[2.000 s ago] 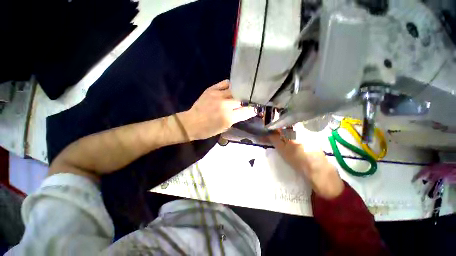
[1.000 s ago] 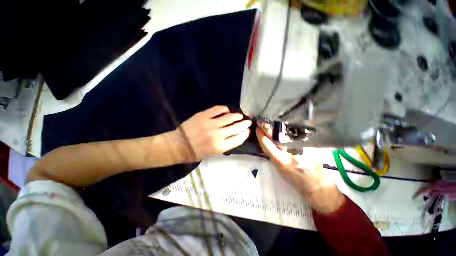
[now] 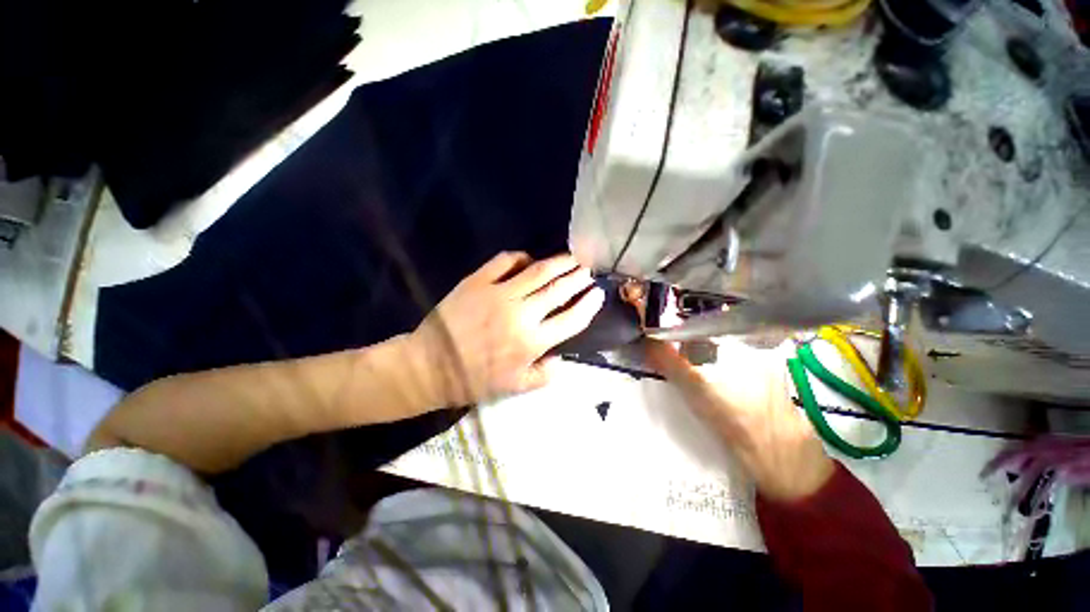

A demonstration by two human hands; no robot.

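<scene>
A large dark navy garment panel (image 3: 323, 227) lies on the white table, its right edge under the sewing machine head (image 3: 717, 179). My left hand (image 3: 508, 323) lies flat on the panel just left of the needle area, fingers slightly spread. My right hand (image 3: 747, 412) reaches in below the machine head, its fingertips at a small dark piece (image 3: 607, 320) beside the presser foot (image 3: 675, 307). The fingertips are partly hidden by glare and the machine, so its grip cannot be told.
Snips with green and yellow loops (image 3: 846, 418) lie right of the needle. A black stack of cut pieces (image 3: 167, 96) is at the upper left. Yellow cord (image 3: 801, 10) is on the machine top. Pink-purple threads (image 3: 1040, 460) hang at the far right.
The view has shifted. Since the oldest frame my left hand has moved back from the needle area onto the panel. My right fingertips have drawn slightly toward me and right since one second ago.
</scene>
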